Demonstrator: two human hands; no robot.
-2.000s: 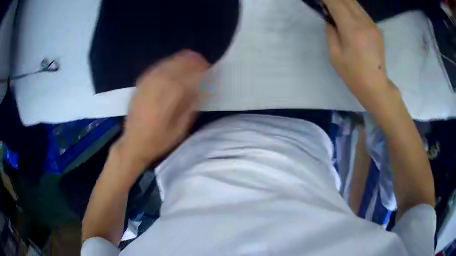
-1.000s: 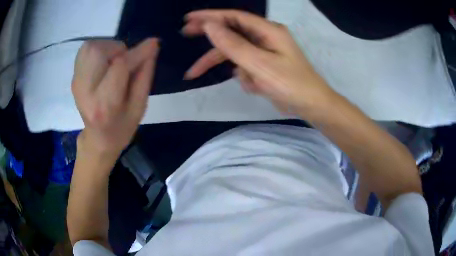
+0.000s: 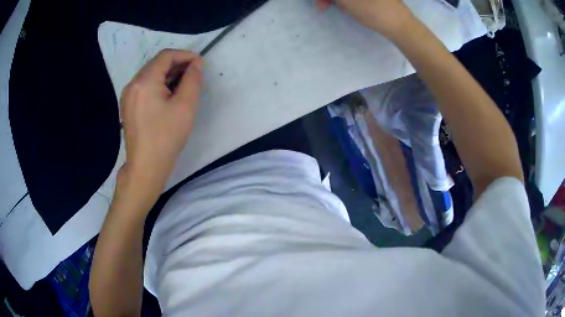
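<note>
A large black garment panel [image 3: 59, 117] with curved edges lies on the white table cover [image 3: 266, 80], at the left. A narrow dark strip of tape [image 3: 224, 37] runs from my left fingers up and right across the cover, to the top edge of the picture. My left hand [image 3: 162, 102] is closed with thumb and fingers pinched on the tape, over the cover. My right hand [image 3: 365, 11] is at the top edge; its fingers are mostly cut off, so what it holds cannot be seen.
Striped and white clothing [image 3: 396, 161] hangs below the table's near edge. A blue crate [image 3: 71, 278] is below at the lower left. A white curved surface [image 3: 548, 93] stands at the far right, with dark cloth [image 3: 489, 80] beside it.
The view has turned, so the table now slants. My right hand has moved away from the black panel to the top edge. The tape now runs up and right from my left hand.
</note>
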